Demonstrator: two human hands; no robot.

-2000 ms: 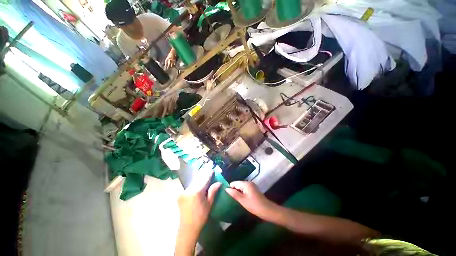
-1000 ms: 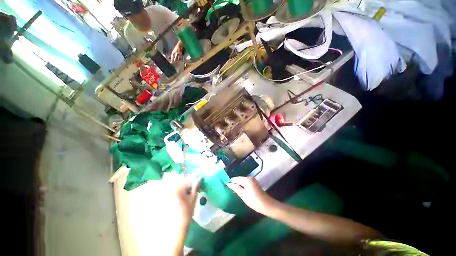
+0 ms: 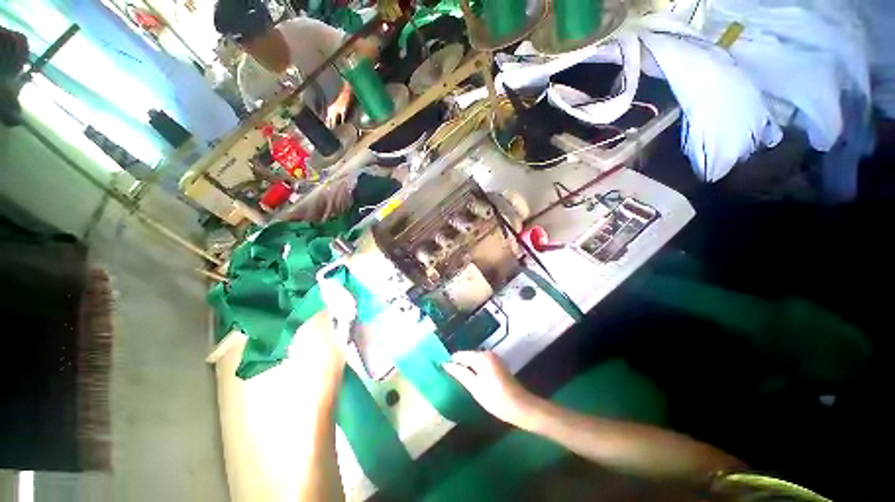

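Observation:
The overlock machine stands on the pale table, with bright glare at its needle area. A green fabric strip runs from the glare over the table's front edge. My right hand pinches the strip's right edge with thumb and finger. My left hand is left of the needle area, near the green cut pieces; glare washes out its fingers, so its grip cannot be told. Another green length hangs over the table edge beside my left forearm.
A parts tray and a red item lie right of the machine. Narrow dark green tape crosses the table. Thread cones and a red bottle stand behind. A person sits opposite. White fabric is piled upper right.
My left hand has moved away from the strip, up and left toward the cut pieces. My right hand stays at the strip. More of the green lengths at the table's front edge shows.

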